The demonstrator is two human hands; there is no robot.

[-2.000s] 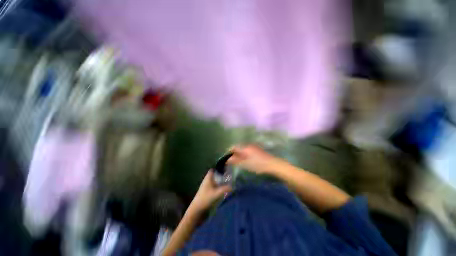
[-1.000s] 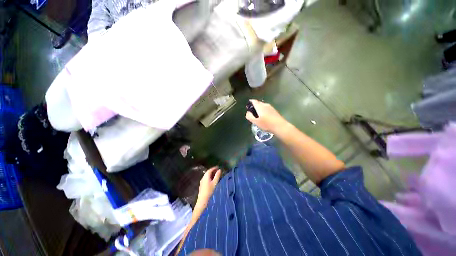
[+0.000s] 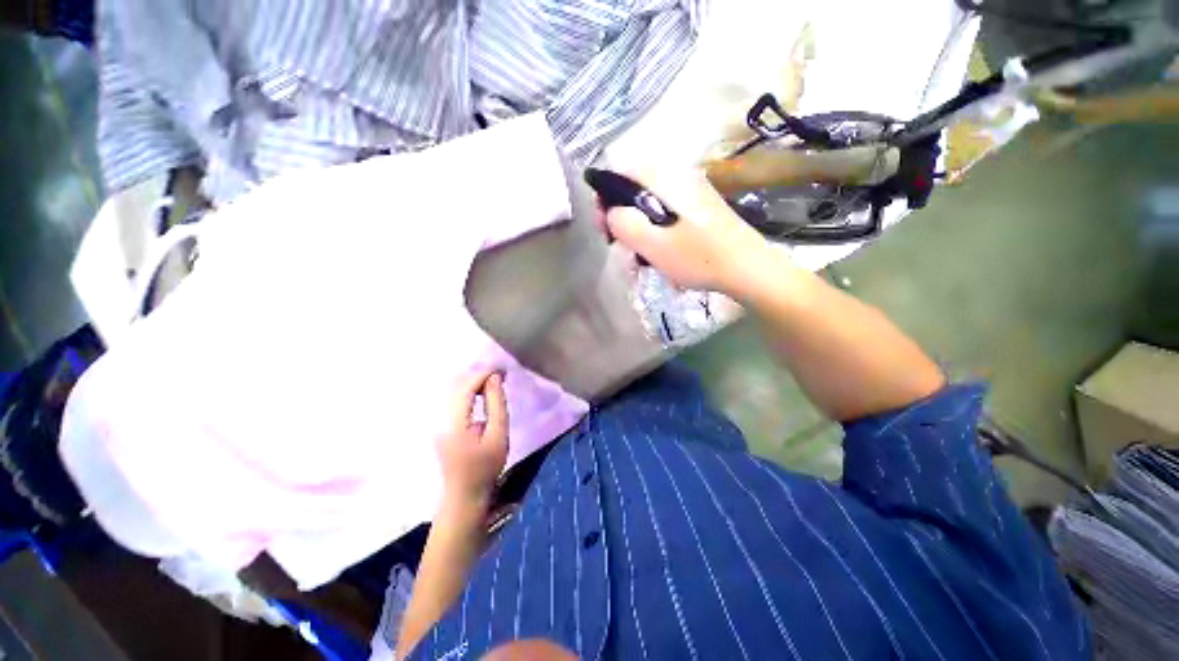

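The pink garment (image 3: 323,336), nearly white in the glare, lies spread over the padded ironing board (image 3: 556,291), with a curved opening at its right. My right hand (image 3: 685,239) holds the spray bottle (image 3: 672,310) by its black trigger head, above the board right of the garment. The clear body hangs below the hand. My left hand (image 3: 475,433) is at the garment's near edge with thumb and fingers close together. Whether it grips the cloth cannot be told. The steam iron (image 3: 815,174), with a tan handle, stands at the board's right end, beyond my right hand.
Grey-white striped garments (image 3: 375,71) are heaped along the board's far side. White cloth (image 3: 892,52) lies around the iron. Hoses run from the iron to the upper right. A carton (image 3: 1131,400) and a striped stack (image 3: 1125,555) are at the right edge.
The view has turned from the floor and the board's side to the board. My right hand has moved over the board with the spray bottle. My left hand has come to the garment's edge.
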